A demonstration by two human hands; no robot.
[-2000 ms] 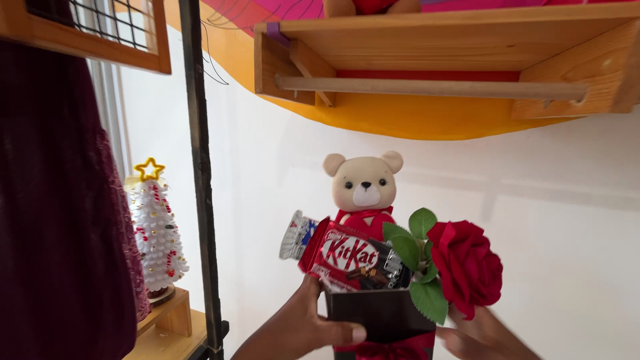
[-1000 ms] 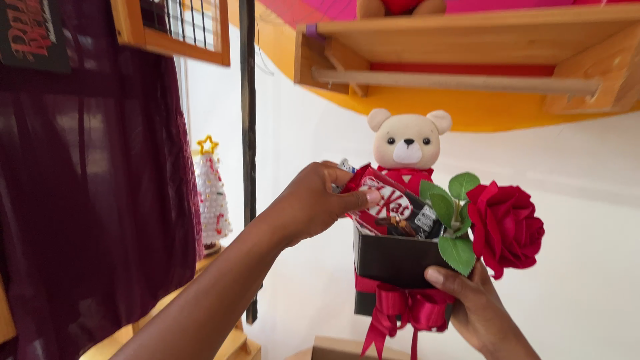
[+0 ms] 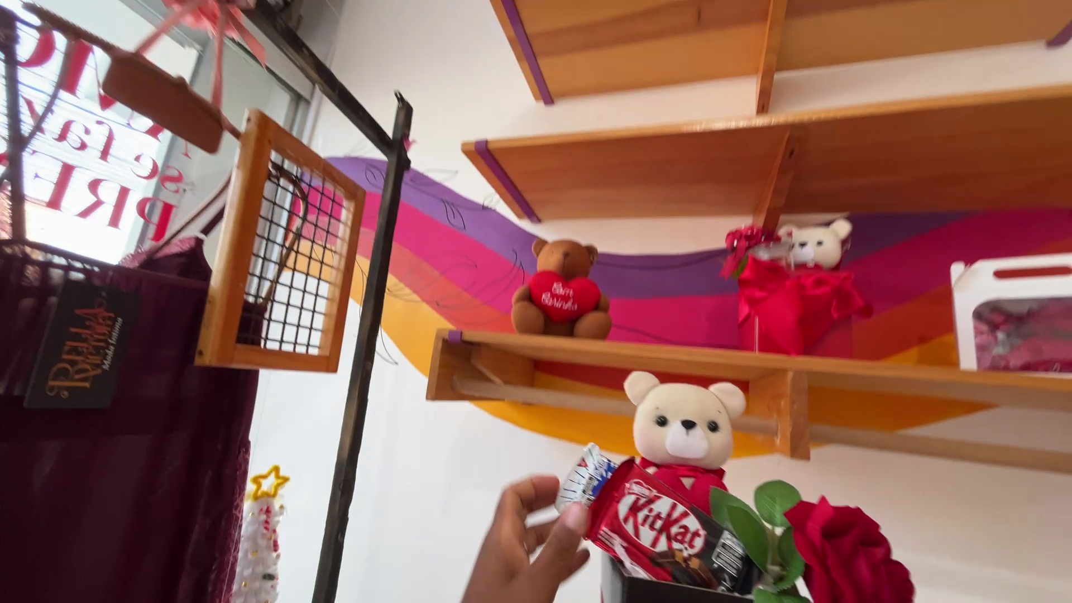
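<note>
A black gift box [image 3: 670, 593] at the lower right holds a cream teddy bear [image 3: 685, 423] with a red bow, a KitKat bar [image 3: 666, 532], a white-and-blue wrapped item [image 3: 589, 477] and a red fabric rose [image 3: 850, 553] with green leaves. My left hand [image 3: 532, 544] is at the left end of the bar, thumb and index finger around the wrapped item's lower part. My right hand is out of view below the frame, as is most of the box.
Wooden wall shelves [image 3: 636, 347] hold a brown bear [image 3: 563, 293], a red gift arrangement [image 3: 796, 301] and a white box [image 3: 1013, 314]. At left stand a black metal rack [image 3: 360, 377] with burgundy clothing [image 3: 126, 469], a framed grid [image 3: 293, 251] and a small white tree [image 3: 261, 544].
The view has tilted up. My left hand went from the box's side to the top of the sweets, and now sits at their left end. My right hand has left the view.
</note>
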